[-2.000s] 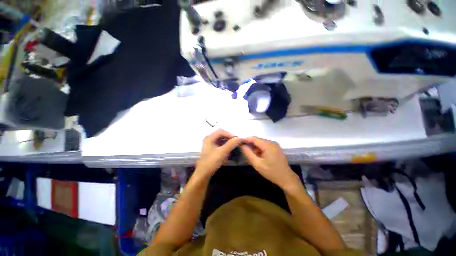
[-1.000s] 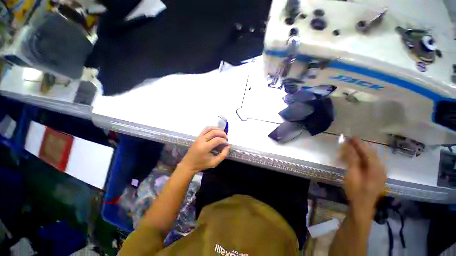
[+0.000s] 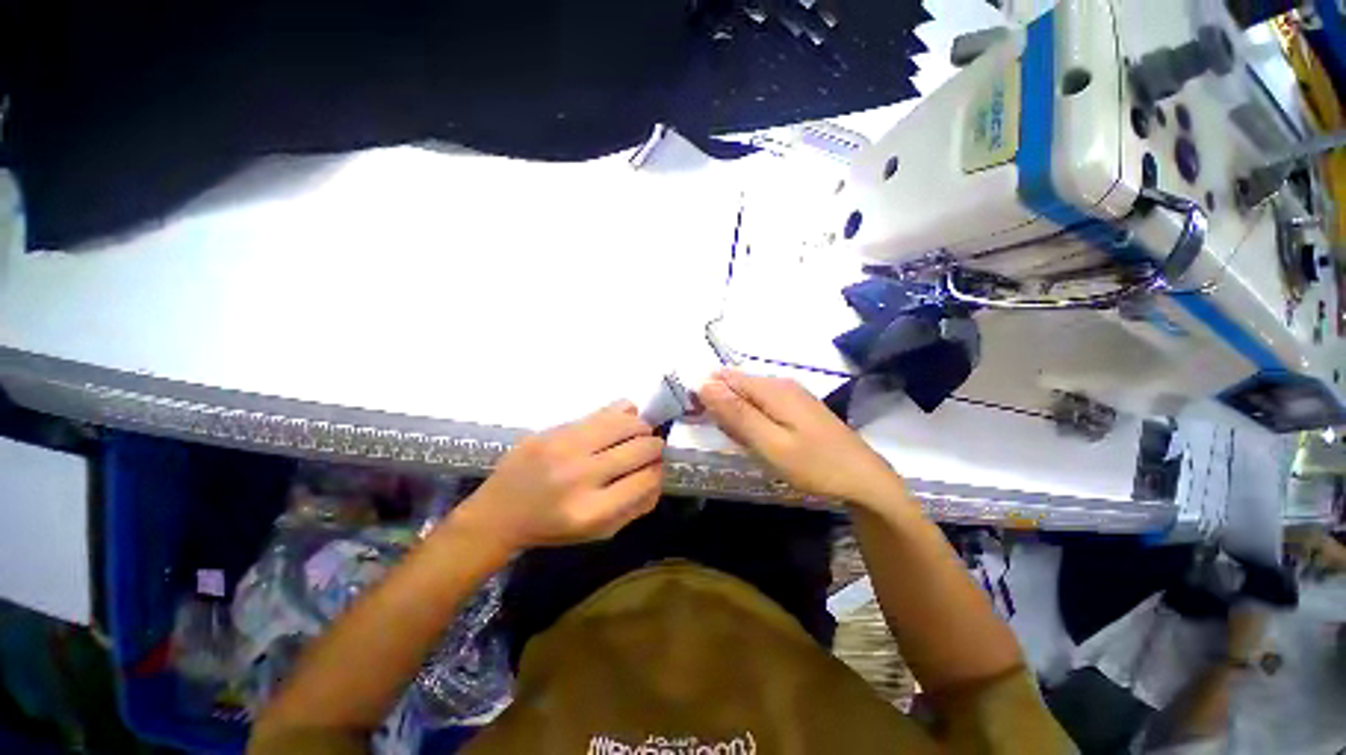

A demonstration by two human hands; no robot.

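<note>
A small pale grey fabric tab [image 3: 667, 400] is between my two hands, just above the table's front edge. My left hand [image 3: 583, 469] is closed on its left side with thumb and fingers. My right hand [image 3: 771, 428] touches its right end with the fingertips; whether a tool is in this hand cannot be seen. Dark grey to black turned tabs [image 3: 908, 347] lie in a pile under the machine arm, partly behind my right hand.
A white sewing machine [image 3: 960, 177] with a blue stripe stands at the right. A large black cut fabric [image 3: 369, 81] covers the back left. A ruler [image 3: 295, 428] runs along the front edge. A blue crate [image 3: 140, 590] with plastic bags is below. Another person's arm [image 3: 1225, 671] shows lower right.
My right hand has come back from the right side of the table to the tab at my left hand. The view has turned, and the machine now shows more from its needle end.
</note>
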